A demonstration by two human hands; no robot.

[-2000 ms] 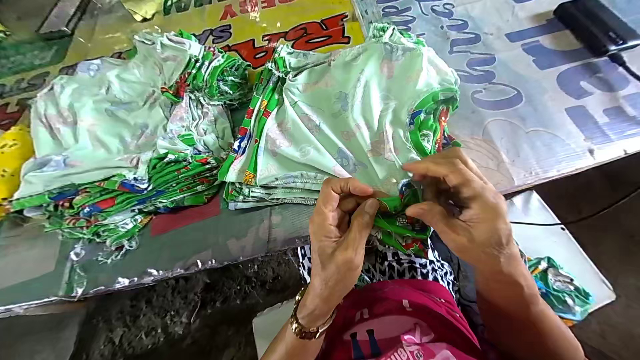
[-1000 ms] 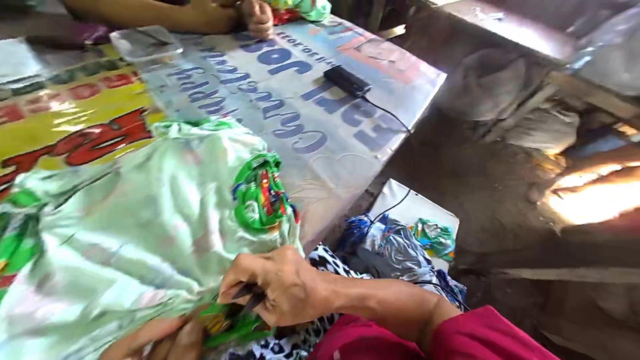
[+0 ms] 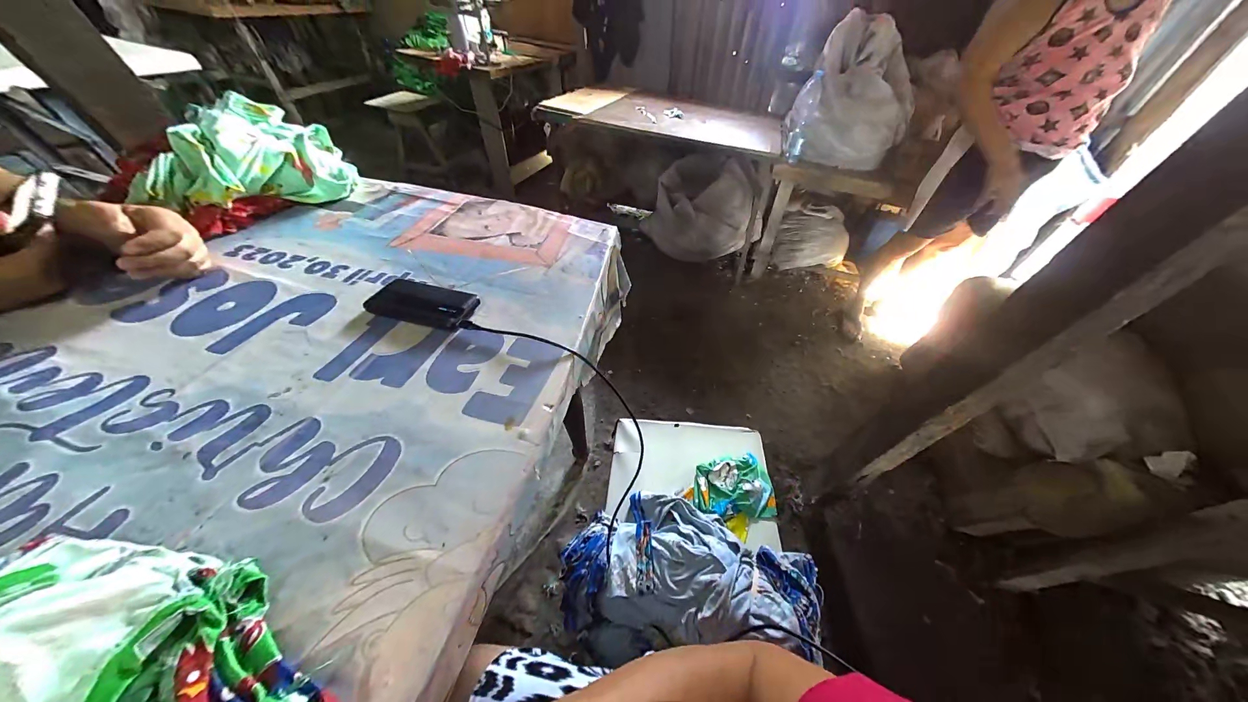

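Observation:
Neither of my hands shows in the view of now; only a bare forearm and a dark pink sleeve cross the bottom edge. Light green cloth garments [image 3: 88, 624] with green and red printed edges lie at the table's lower left corner. A black power bank [image 3: 421, 303] rests on the printed tarpaulin [image 3: 409, 517] covering the table, and a black cable runs from it over the edge. Below, a pile of grey-blue garments [image 3: 692, 565] with blue edges lies on a white board [image 3: 648, 448], beside a crumpled green plastic wrapper [image 3: 733, 485].
Another person's hands [image 3: 161, 242] rest at the table's far left, near a heap of green and red cloth [image 3: 249, 156]. A wooden bench [image 3: 673, 122], filled sacks [image 3: 863, 93] and a sewing machine [image 3: 473, 34] stand behind. At right are a slanted wooden beam [image 3: 1053, 351] and a standing person [image 3: 1082, 78].
The view has swung far to the right and up. My hands, earlier both on the green garment, are out of view. The power bank lies on the table throughout.

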